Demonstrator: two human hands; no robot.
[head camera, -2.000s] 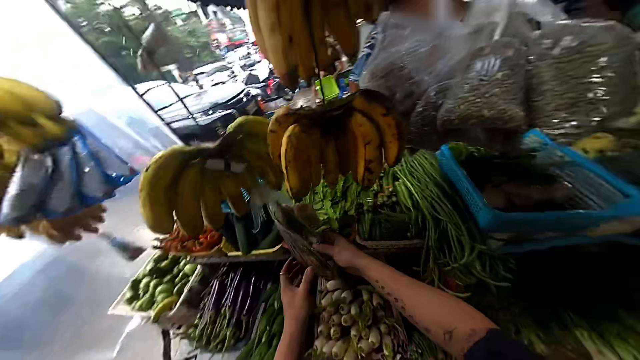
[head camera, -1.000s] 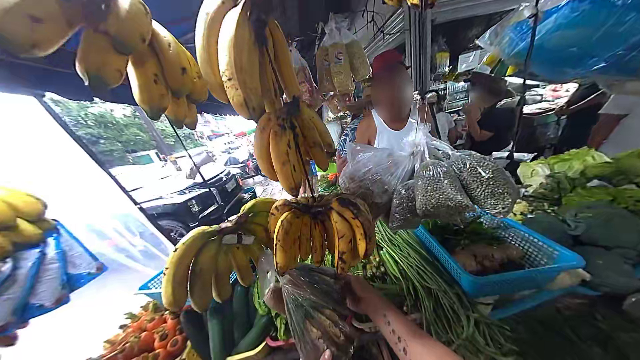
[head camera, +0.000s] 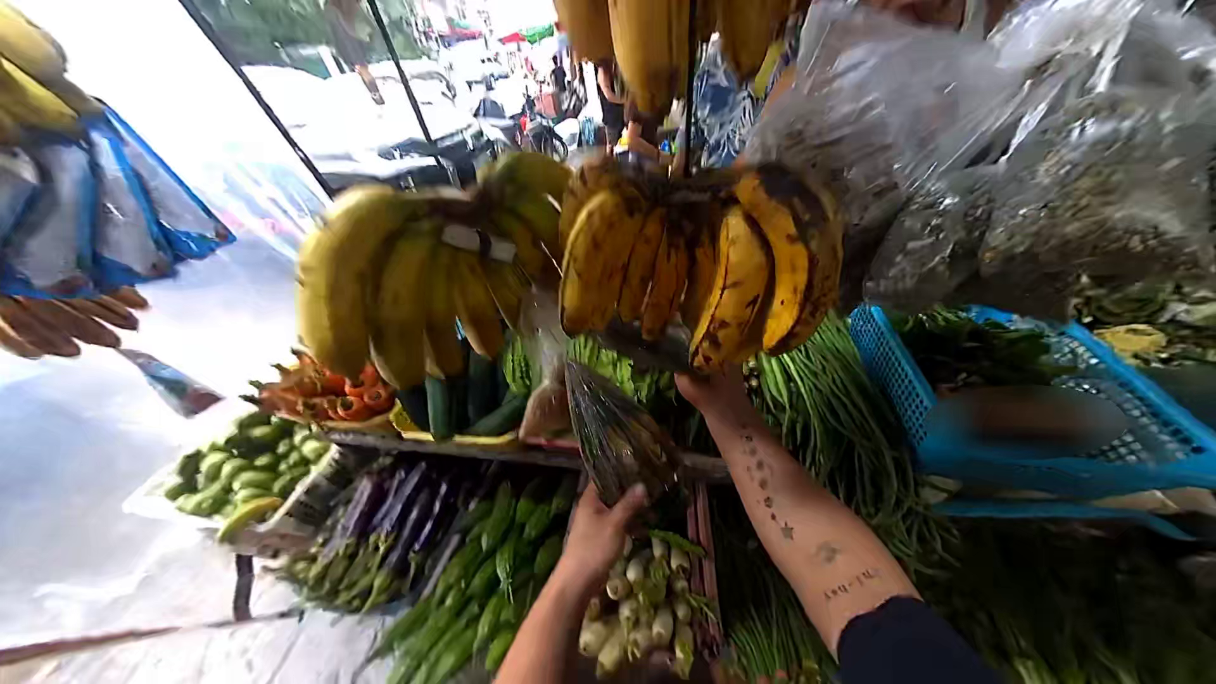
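Note:
My left hand (head camera: 600, 527) grips the lower part of a clear plastic bag (head camera: 617, 437) with dark contents, above the white radishes (head camera: 636, 608). My right hand (head camera: 708, 380) reaches up behind the hanging ripe banana bunch (head camera: 665, 261); its fingers are mostly hidden, and a dark plastic edge shows just left of it. A greener banana bunch (head camera: 408, 275) hangs to the left. Long green beans (head camera: 826, 418) lie right of my right forearm.
Eggplants (head camera: 394, 503), green bitter gourds (head camera: 494, 560) and carrots (head camera: 332, 389) fill the left side. A blue plastic basket (head camera: 1121, 370) stands at right, beneath hanging plastic bags (head camera: 1007, 171). More bananas (head camera: 655, 47) hang overhead.
My left hand now shows fully, holding the bag's lower part; one second ago only a fingertip showed at the bottom edge. The view has tilted down.

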